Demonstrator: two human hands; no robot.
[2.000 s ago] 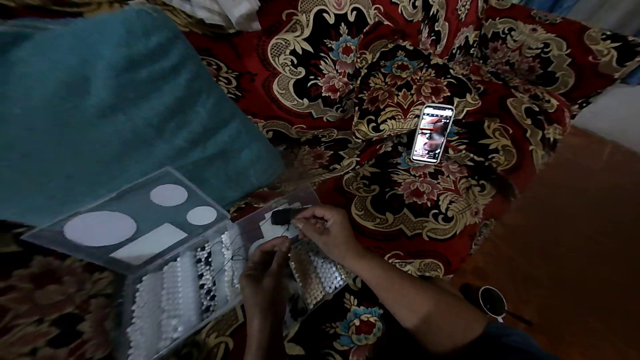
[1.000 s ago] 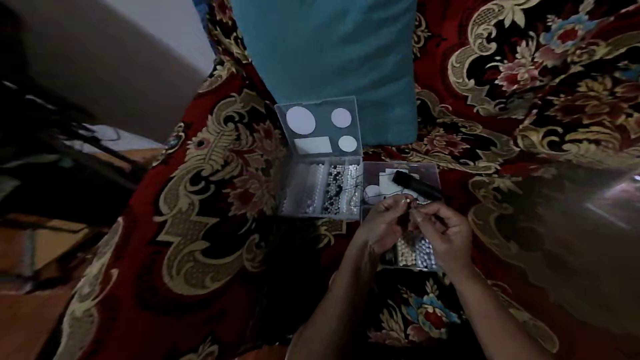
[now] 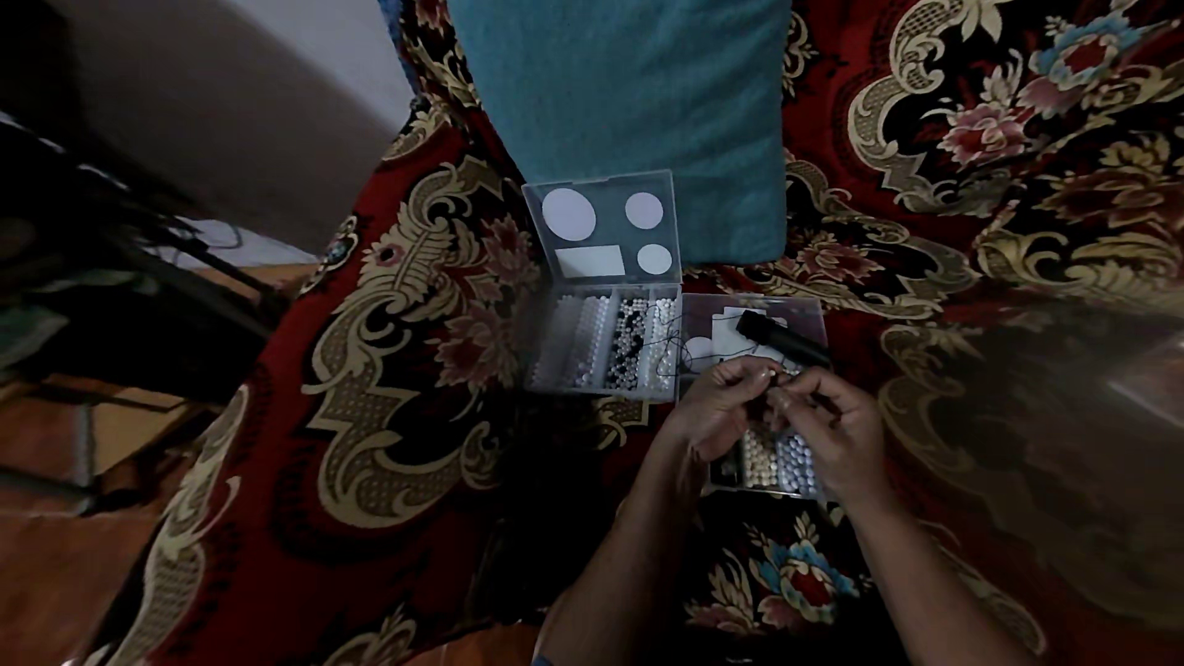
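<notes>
My left hand [image 3: 726, 407] and my right hand [image 3: 832, 425] meet over a plastic bead box [image 3: 768, 493], fingertips pinched close together. A tiny pale bead shows at the left fingertips; what the right fingers pinch is too small to tell. Below the hands lie cream beads [image 3: 761, 460] and bluish-white beads [image 3: 796, 464] in compartments. Behind them, a black cylindrical object [image 3: 784, 340] rests over white paper pieces [image 3: 730, 337] in the lid. Dark thin thread [image 3: 689, 324] loops toward the neighbouring box. That clear box [image 3: 601, 392] stands open at left, holding rows of white and dark-and-white beads [image 3: 627, 342].
A teal cushion [image 3: 629, 120] stands behind the boxes on a red, black and gold floral sofa cover [image 3: 388, 407]. Dark metal frames [image 3: 166, 231] are at the far left by a pale wall [image 3: 259, 102]. A blurred shape crosses the right edge.
The view has swung to the left, and the phone seen two seconds ago is no longer in clear view. My hands stay together over the bead box.
</notes>
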